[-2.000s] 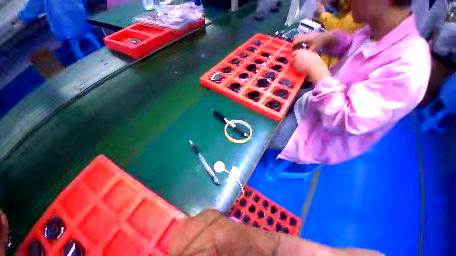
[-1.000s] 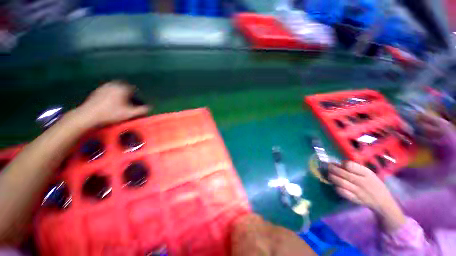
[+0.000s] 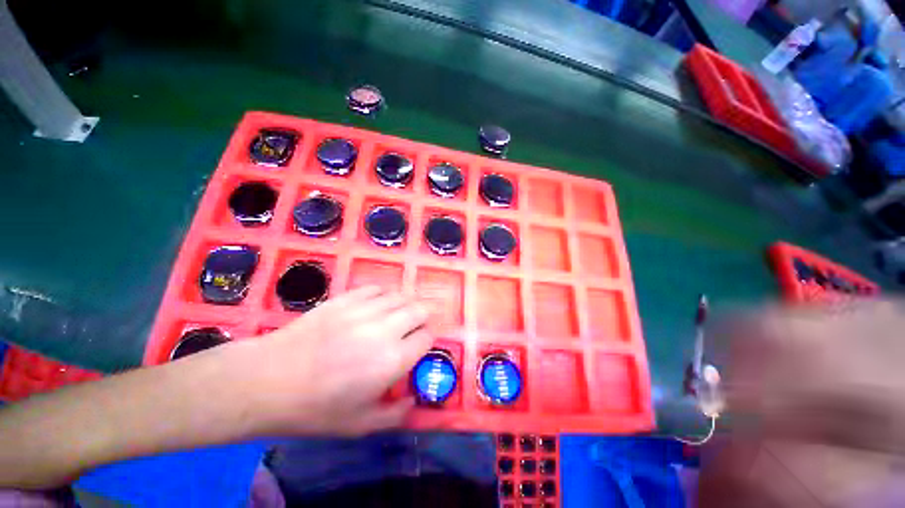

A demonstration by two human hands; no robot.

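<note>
A red-orange tray [image 3: 643, 397] with square pockets holds several round dark watch units [image 3: 385, 225]; the pockets at its right are empty. Two units with lit blue screens lie at the front edge, one [image 3: 435, 377] beside my fingers, the other [image 3: 500, 378] just right of it. My left hand [image 3: 342, 362] reaches over the tray from the left, palm down. Its fingertips are by the left lit unit; whether they grip anything is hidden. My right hand [image 3: 814, 397] is a large blur at the right edge, right of the tray; its fingers cannot be made out.
Two units [image 3: 365, 98] [image 3: 494, 138] lie on the green bench behind the tray. A pen [image 3: 701, 337] and a white disc with a lead [image 3: 711, 389] lie right of it. A white post [image 3: 50, 89] stands upper left. Red boxes [image 3: 729, 94] and another tray [image 3: 809, 278] are at the right.
The view has swung so the tray is now central. My left hand has moved from behind the tray to its front-left part. My right hand now shows larger and blurred at the right.
</note>
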